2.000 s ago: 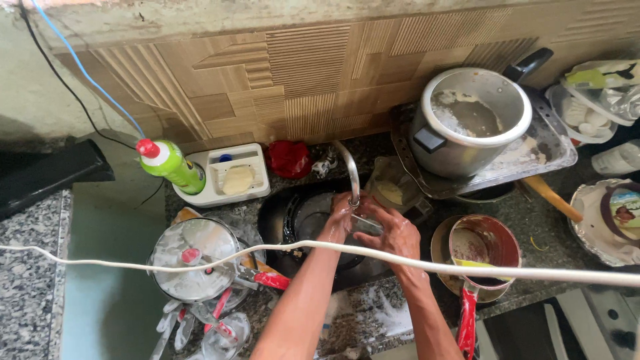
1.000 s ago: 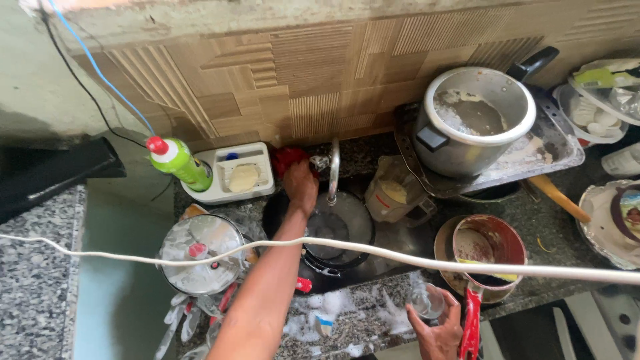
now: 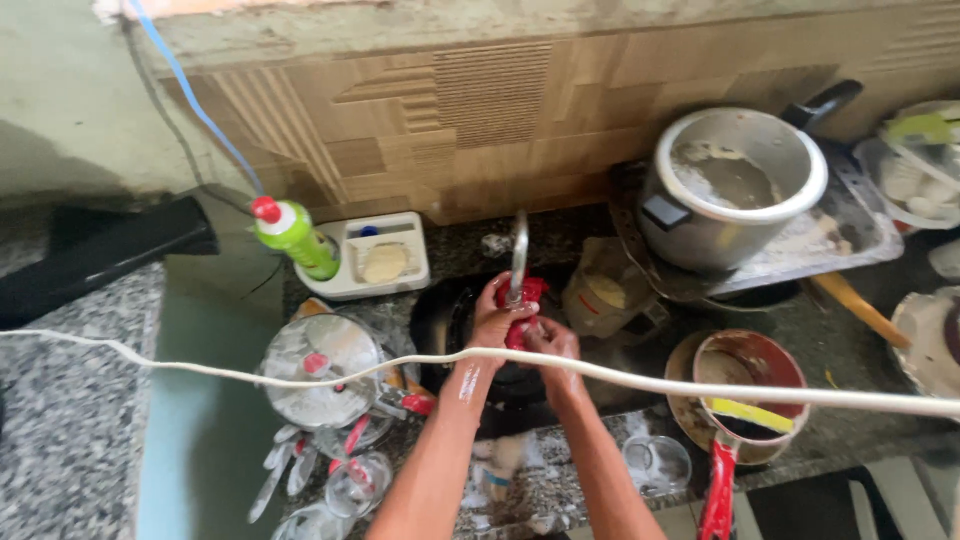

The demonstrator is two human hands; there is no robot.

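Under the curved metal faucet (image 3: 519,255), my left hand (image 3: 491,319) and my right hand (image 3: 553,345) both grip a red cloth-like item (image 3: 523,291), and their skin looks wet. The dark sink (image 3: 435,322) lies beneath them. Beside the sink on the right is a clear plastic pitcher (image 3: 600,296) with something pale inside. A clear glass (image 3: 656,463) rests on the soapy counter, right of my right forearm.
Left of the sink are a pot lid (image 3: 322,367), cutlery (image 3: 277,472), glasses (image 3: 358,484), a green bottle (image 3: 300,238) and a white soap tray (image 3: 386,259). At right are a large pot (image 3: 735,187) on a metal tray (image 3: 862,240) and a red saucepan (image 3: 750,375). A white cable (image 3: 630,381) crosses the view.
The red item has come from behind the sink to under the faucet, in both my hands. The glass in my right hand a second ago now stands on the counter, let go.
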